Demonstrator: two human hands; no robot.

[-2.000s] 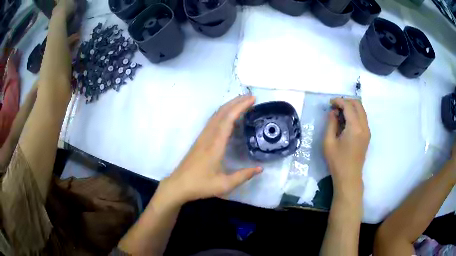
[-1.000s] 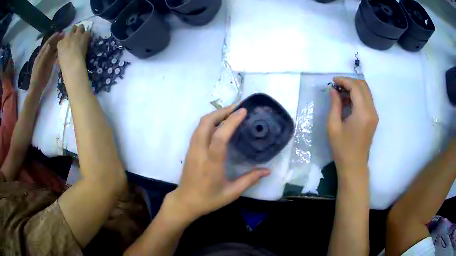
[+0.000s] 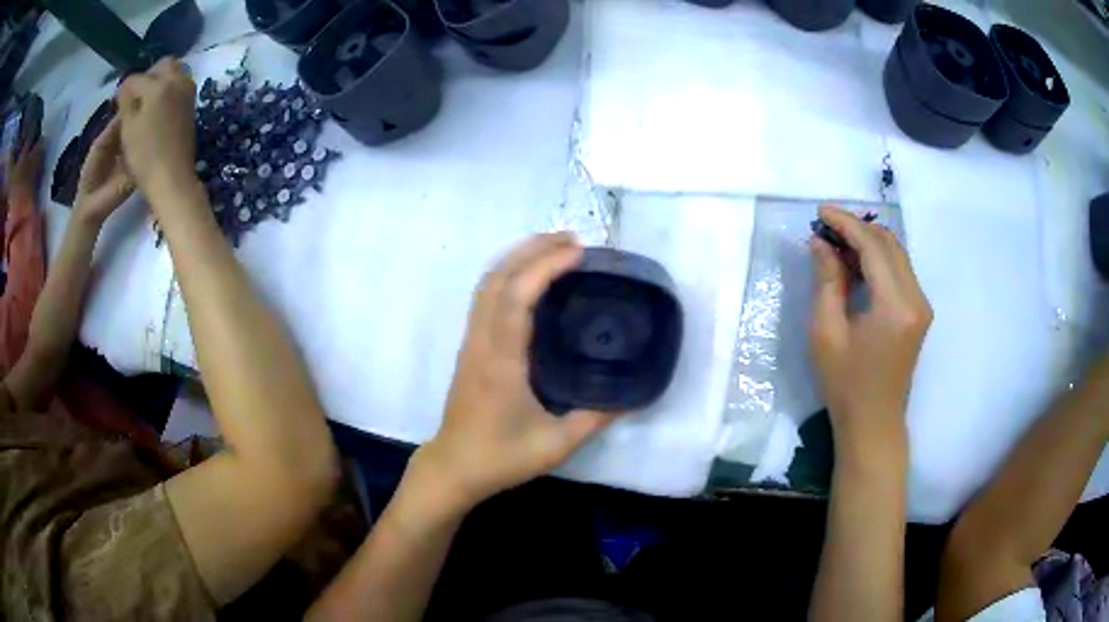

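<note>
A dark grey housing [image 3: 606, 331] is in the middle, its open side facing up toward me, with a small central hole seen deep inside. My left hand [image 3: 505, 377] grips it from the left, fingers at its top left edge and thumb under its near edge. My right hand [image 3: 870, 304] is to the right over the clear plastic sheet [image 3: 778, 328], with a small dark piece [image 3: 837, 228] between thumb and fingertips. The piece's exact shape is partly hidden by the fingers.
A loose pile of small dark clips [image 3: 262, 152] lies at the left, beside another person's hands [image 3: 158, 134]. More housings [image 3: 371, 73] stand at the back left and back right [image 3: 946, 75]. A tiny dark bit [image 3: 887, 176] lies beyond my right hand. Another person's forearm [image 3: 1034, 474] is at the right.
The housing has shifted left and its inside now looks deeper and darker. My left hand has closed around it. My right hand still holds the small dark piece.
</note>
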